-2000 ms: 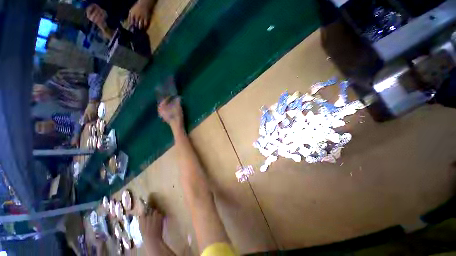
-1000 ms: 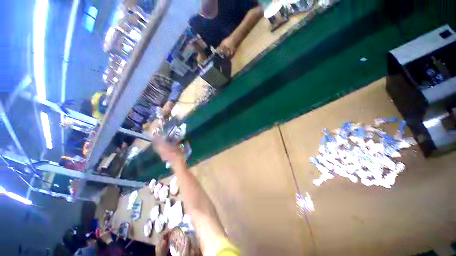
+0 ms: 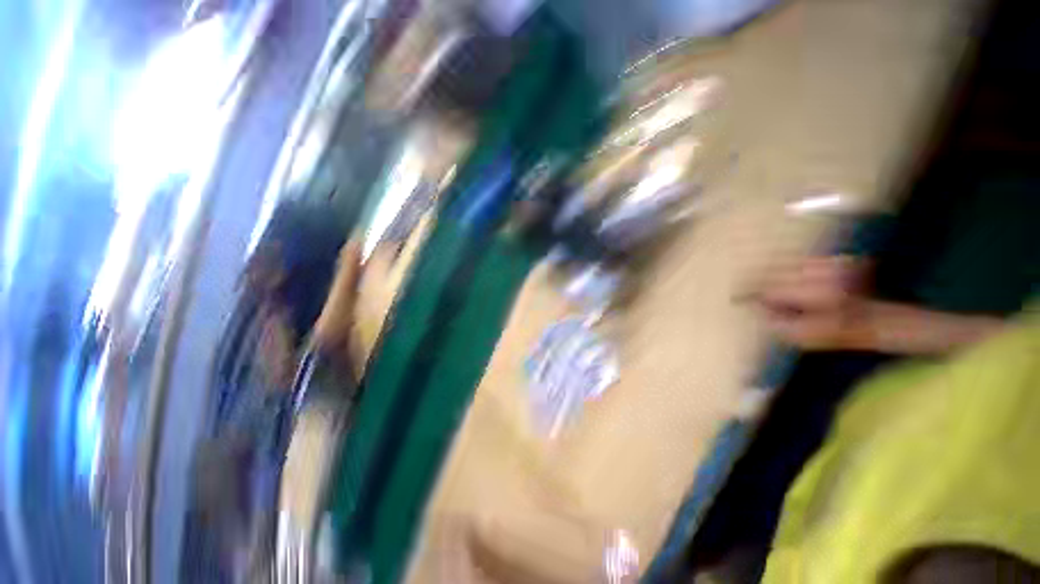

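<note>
The view is strongly blurred and tilted. My right hand [image 3: 810, 299] is over the near edge of the tan bench at the right, its forearm running back to a yellow sleeve. Its fingers are smeared, so I cannot tell whether it holds anything. A loose pile of blue-white small parts [image 3: 570, 371] lies on the bench at the middle. A small cluster of shiny bits [image 3: 620, 557] lies at the bottom. My left hand cannot be made out; a brownish blur at the bottom edge is unclear.
The green conveyor belt [image 3: 439, 331] runs beyond the bench. A blurred dark and silvery mass [image 3: 604, 222] stands beyond the pile, with gold-silver shapes [image 3: 667, 137] behind it. The bench has a blue-green edge [image 3: 696, 502]. Blurred people are across the belt.
The view has swung right and rolled, so the pile now shows at the middle. The arm reaching over the belt is out of sight, and a hand now shows at the near bench edge.
</note>
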